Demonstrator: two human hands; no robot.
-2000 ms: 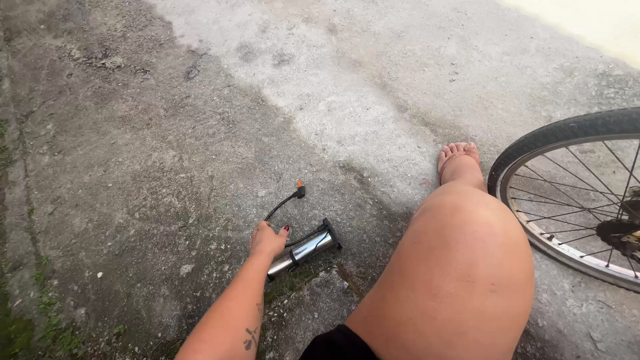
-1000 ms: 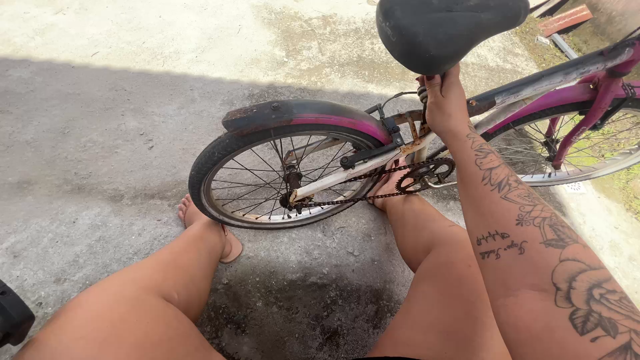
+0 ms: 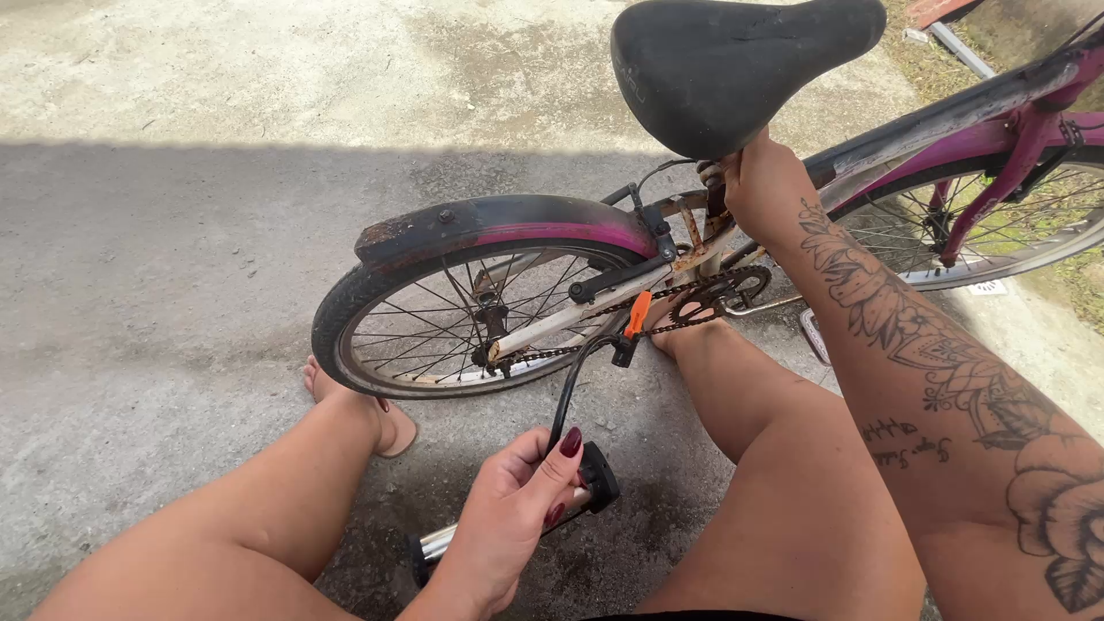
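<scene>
My left hand (image 3: 517, 509) is closed around a small silver-and-black bicycle pump (image 3: 438, 541), low in the middle. From it a black hose (image 3: 565, 392) rises to a valve head with an orange lever (image 3: 638, 314), in front of the bicycle's chain. My right hand (image 3: 759, 185) grips the bicycle just under its black saddle (image 3: 733, 69), at the seat post; its fingers are partly hidden. The rear wheel (image 3: 483, 323) stands between my legs and beyond them, under a worn black and magenta mudguard (image 3: 509, 222). The tyre valve cannot be made out.
Chain and chainring (image 3: 720, 297) lie beside my right foot. The magenta fork (image 3: 1005, 185) and front wheel (image 3: 1091, 228) are at the right. My left foot (image 3: 332, 388), in a sandal, rests by the rear tyre on rough concrete (image 3: 172, 259). A metal bar (image 3: 962, 50) lies at the upper right.
Two seconds ago my left hand was at the pump on the ground; now it holds the pump up before the rear wheel. My right hand stays under the saddle since one second ago. The view has swung widely.
</scene>
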